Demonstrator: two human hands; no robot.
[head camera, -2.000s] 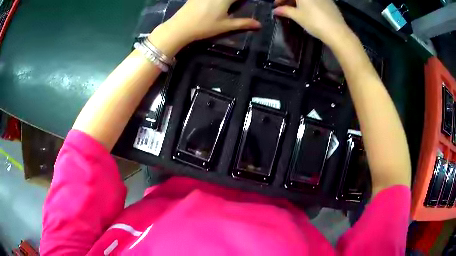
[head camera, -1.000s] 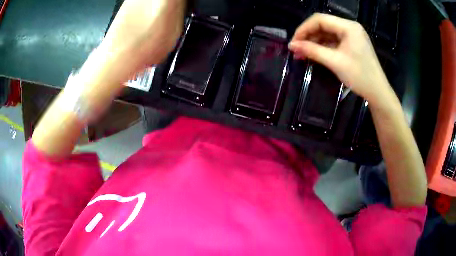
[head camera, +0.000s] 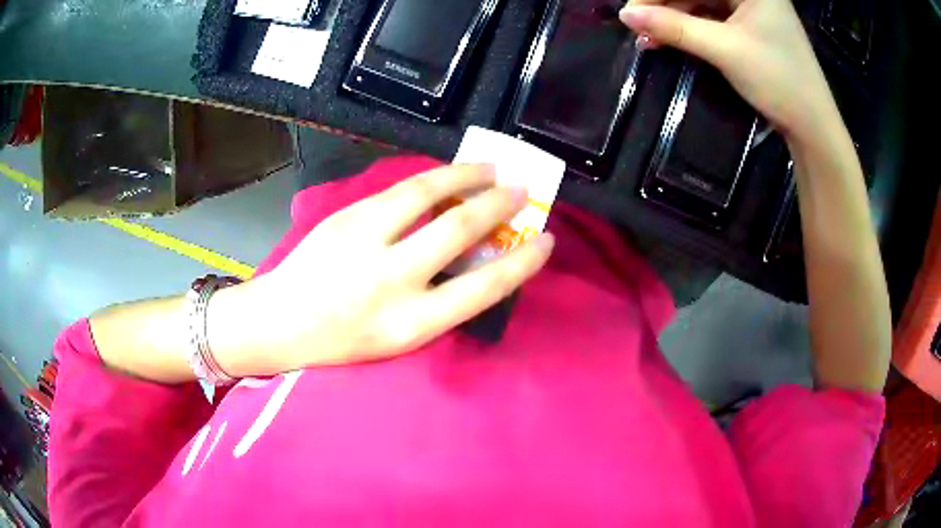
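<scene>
My left hand (head camera: 413, 268) is in front of my chest, just off the tray's near edge. Its fingers hold a white card (head camera: 513, 170) with an orange mark and a black end. My right hand (head camera: 727, 52) is at the upper right. Its thumb and finger are pinched at the right edge of a black flip phone (head camera: 578, 83) in the black foam tray (head camera: 341, 113). A small clear glint at the fingertips looks like the edge of protective film; the film is hard to see. The phone's top is cut off by the picture edge.
Black phones lie in pockets on either side, one left (head camera: 418, 52) and one right (head camera: 702, 144). White paper labels (head camera: 292, 54) are at the tray's left end. A red-orange tray (head camera: 918, 320) is at the far right. A brown cardboard box (head camera: 108, 150) stands at the left.
My left hand has come back from the tray to my chest and now shows the white card. My right hand has stayed pinched by the middle phone. The view has shifted, bringing the tray higher.
</scene>
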